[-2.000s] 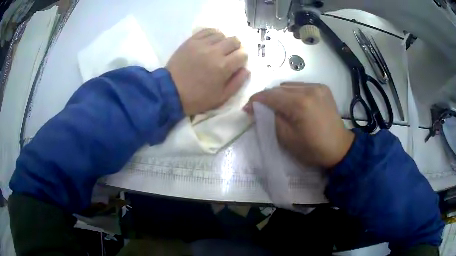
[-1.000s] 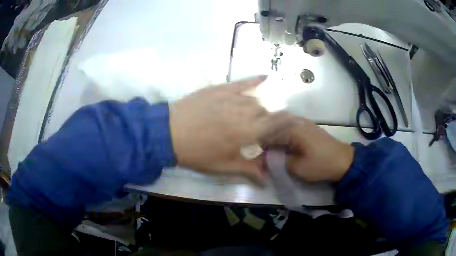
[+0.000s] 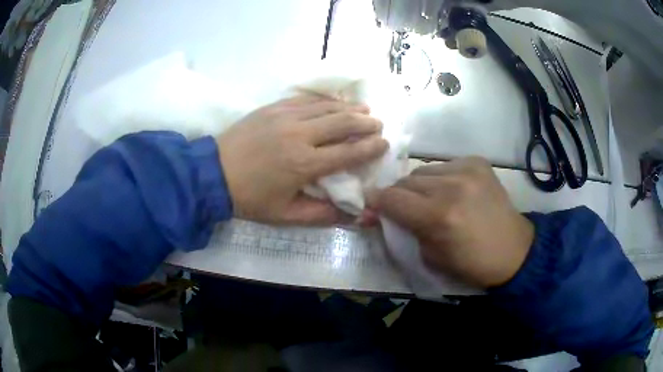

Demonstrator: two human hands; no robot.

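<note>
A white to cream fabric piece [image 3: 343, 190] lies bunched on the table in front of the needle area. My left hand [image 3: 302, 156] lies on it, palm down, with folds showing between and beyond the fingers. My right hand [image 3: 461, 218] pinches a narrow white binding strip [image 3: 407, 254] that hangs down over the table's front edge. The fingertips of both hands nearly meet at the fabric's near end. The presser foot and needle [image 3: 397, 54] are beyond the hands, with no cloth visibly under them. More white cloth [image 3: 156, 98] spreads to the left.
Black-handled shears [image 3: 545, 131] lie right of the needle, beside slim silver tools [image 3: 571, 91]. The sewing machine head [image 3: 418, 14] is at the top. Long folded panels [image 3: 43, 123] lie along the left table edge. A printed ruler [image 3: 291, 243] runs along the front edge.
My hands overlapped one second ago and are now side by side. My left hand has moved left, and bunched fabric shows around it. The right hand still holds the strip.
</note>
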